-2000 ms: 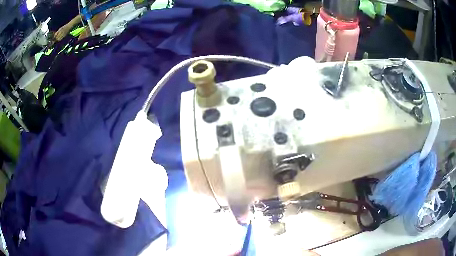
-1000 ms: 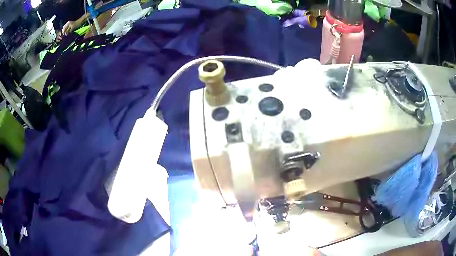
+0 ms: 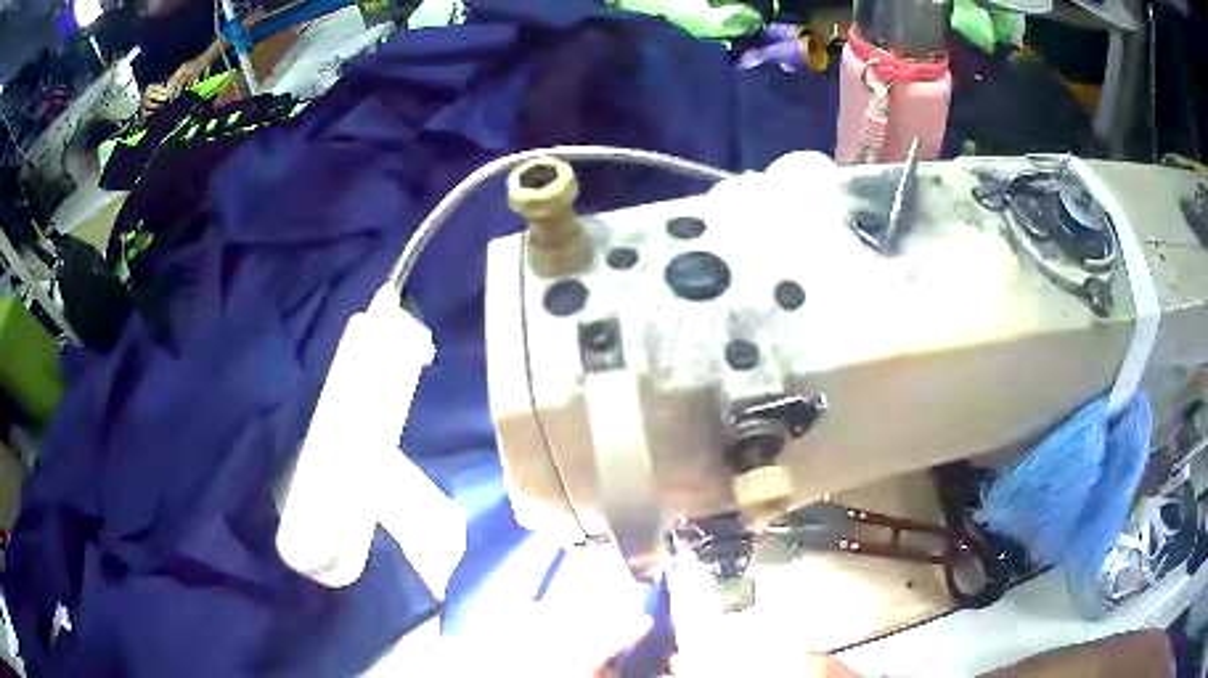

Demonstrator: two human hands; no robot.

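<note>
The cream sewing machine head (image 3: 821, 318) fills the middle. Below its left end, lamp glare washes out the needle area. A small navy fabric piece (image 3: 648, 645) shows there at the bottom edge, between two overexposed shapes. The left shape seems to be my left hand (image 3: 563, 636), nearly lost in white. The right one seems to be my right hand (image 3: 755, 649), also washed out and cut off by the bottom edge. The fingers and any grip cannot be made out. Reddish-brown snips (image 3: 901, 536) lie right of the needle area.
A large crumpled navy heap (image 3: 252, 358) lies left of and behind the machine. The white lamp (image 3: 351, 450) hangs left of the head. A blue tassel (image 3: 1060, 490) hangs from the arm. A pink flask (image 3: 894, 113) stands behind. A brown shape (image 3: 1100, 658), perhaps my forearm, shows bottom right.
The bright cloth beside the lamp has shifted shape, and a narrow blue strip shows in the glare. A dark navy bit now shows below the needle area. The view has shifted slightly.
</note>
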